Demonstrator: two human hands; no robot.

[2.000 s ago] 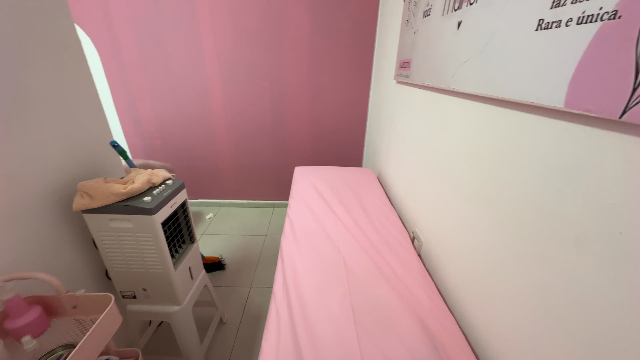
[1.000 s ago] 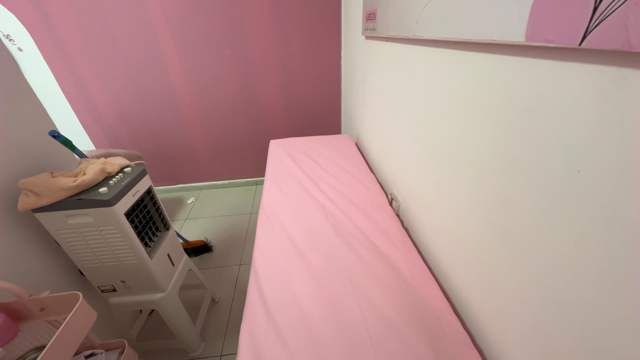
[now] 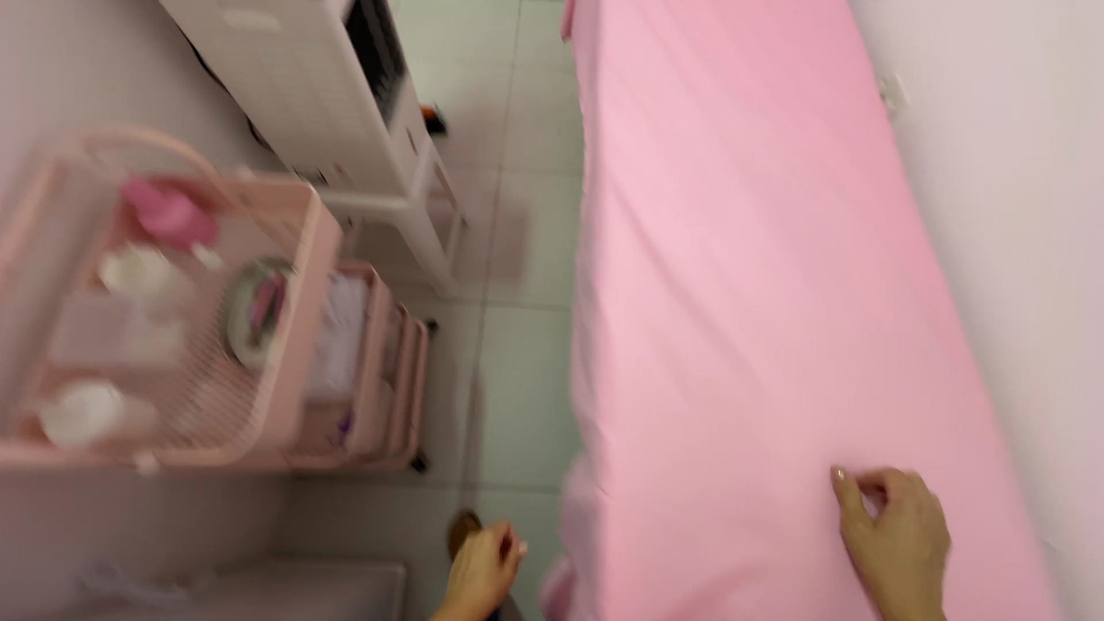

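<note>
A pink sheet (image 3: 759, 285) covers a long, narrow bed along the right wall, with soft folds in it. My right hand (image 3: 897, 526) is over the lower right part of the sheet, fingers curled and thumb apart from them; nothing shows in it, and whether it touches the cloth I cannot tell. My left hand (image 3: 485, 565) is at the bottom centre, above the floor left of the bed, with its fingers bent inward. Whether it holds anything small is not clear.
A pink trolley (image 3: 297, 345) with a pink bottle (image 3: 170, 216), white containers and a round dish (image 3: 259, 315) stands left. Beyond it, a white air cooler (image 3: 293, 95) rests on a white stool (image 3: 414, 207). A wall socket (image 3: 894, 93) is right of the bed. Tiled floor (image 3: 526, 379) runs between.
Both of my hands have come into view at the bottom; neither earlier frame shows them. The view has tilted down strongly toward the trolley and the near part of the bed.
</note>
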